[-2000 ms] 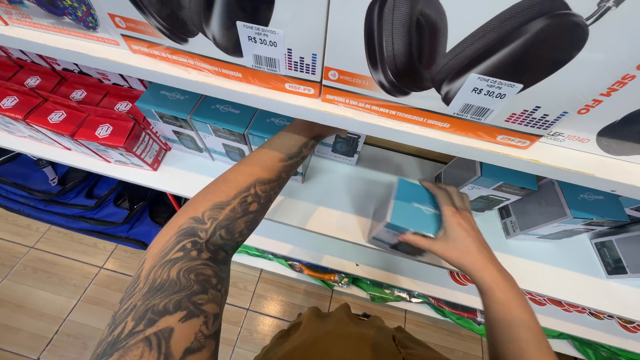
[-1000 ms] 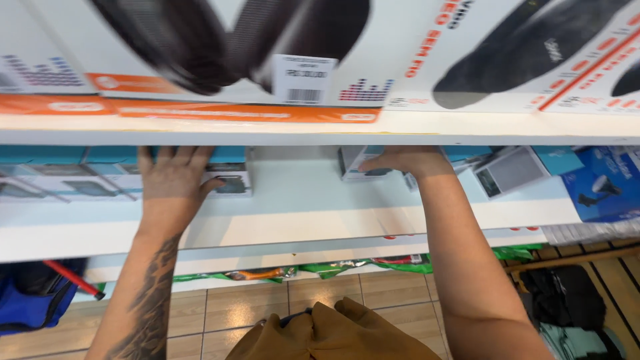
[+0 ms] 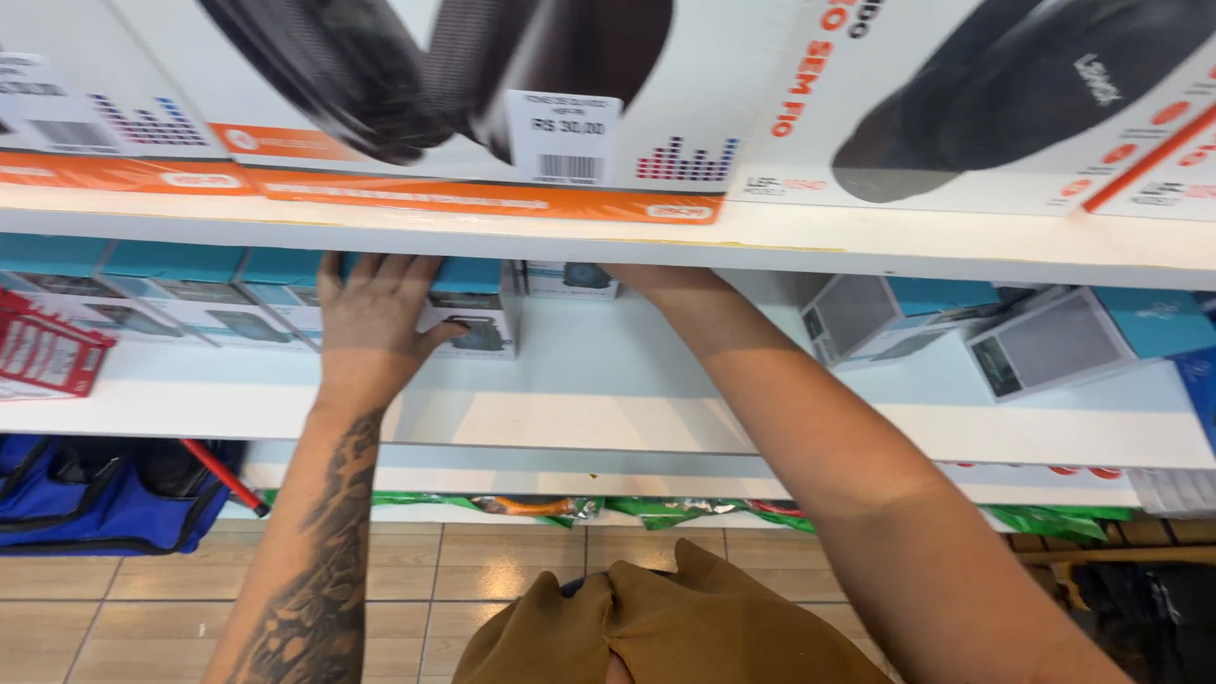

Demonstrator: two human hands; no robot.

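Observation:
My left hand (image 3: 375, 318) lies over the end box (image 3: 475, 309) of a row of teal-and-white product boxes on the white shelf (image 3: 589, 380), its fingers on the teal top and its thumb at the printed front. Beside that row, a little farther back, is another teal-and-white box (image 3: 573, 279). My right hand (image 3: 632, 273) reaches under the upper shelf at this box's right side; its fingers are hidden behind the shelf edge. More such boxes (image 3: 893, 313) stand at an angle to the right of my right forearm.
The upper shelf's edge (image 3: 608, 242) runs across just above both hands, with large headphone boxes (image 3: 475, 204) on it. Red boxes (image 3: 52, 351) stand at the left end. Blue bags (image 3: 104, 494) hang below at the left, and green packages (image 3: 665, 511) lie on a lower shelf.
My right hand has moved left, from a box at the right to one beside the left row. My left hand stays on the row's end box. Two seconds ago my right hand held a box before the shelf.

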